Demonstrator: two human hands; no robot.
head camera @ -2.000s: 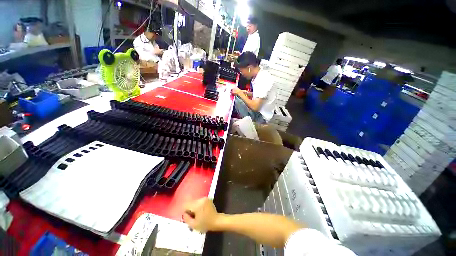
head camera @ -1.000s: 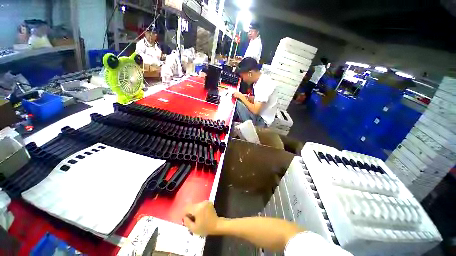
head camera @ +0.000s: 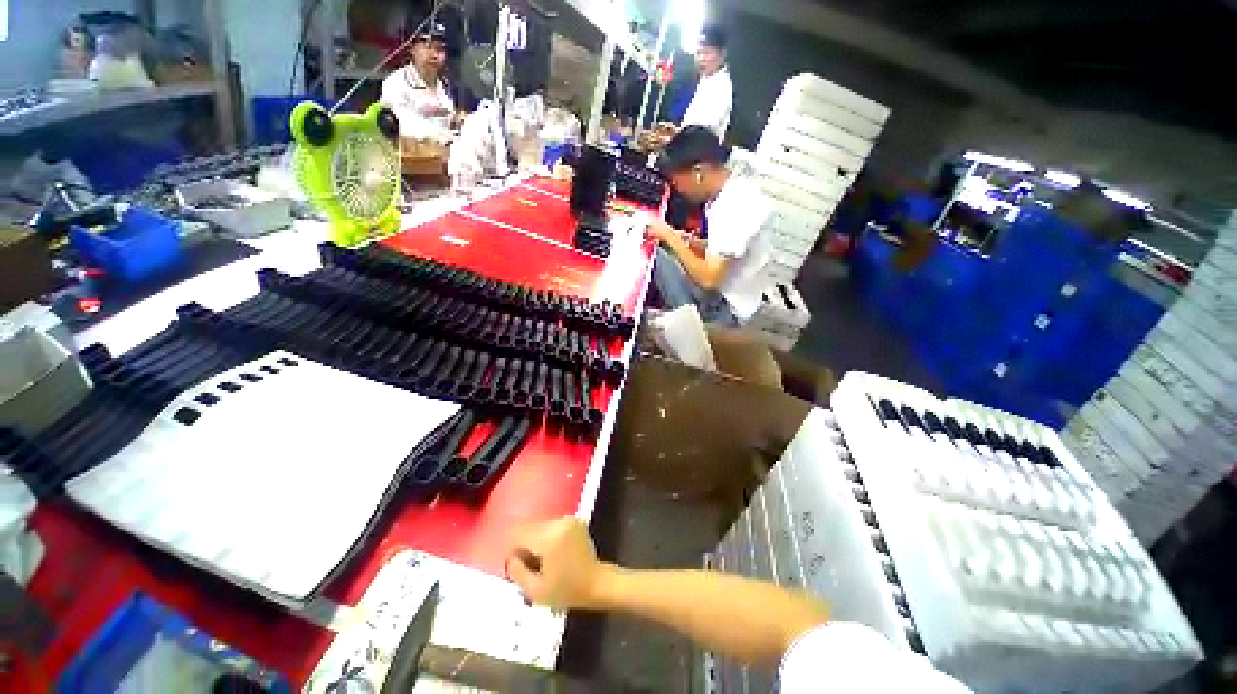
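Note:
My right hand (head camera: 556, 563) is loosely curled, resting at the corner of the flower-printed work pad (head camera: 522, 626); whether anything is between its fingers cannot be seen. The hammer (head camera: 414, 644) lies on the pad at the bottom edge, its dark head tapering upward. A few loose black housings (head camera: 468, 454) lie on the red sheeting beyond the pad. The white tray liner (head camera: 258, 475) covers some housings at left. Dense rows of black housings (head camera: 434, 339) stretch behind it. The blue parts bin (head camera: 122, 651) is cut off at the lower left. My left hand is not in view.
A stack of white foam trays (head camera: 1045, 542) stands right of my forearm, some black parts in its top. A green fan (head camera: 356, 176) stands on the table's far left. A seated person (head camera: 733, 244) works farther along; others are beyond. A brown bin or box lies below the table edge.
The view has shifted slightly, showing more of the hammer, pad and blue bin at the bottom. My right hand stays at the pad's corner. A person at the back has raised their head.

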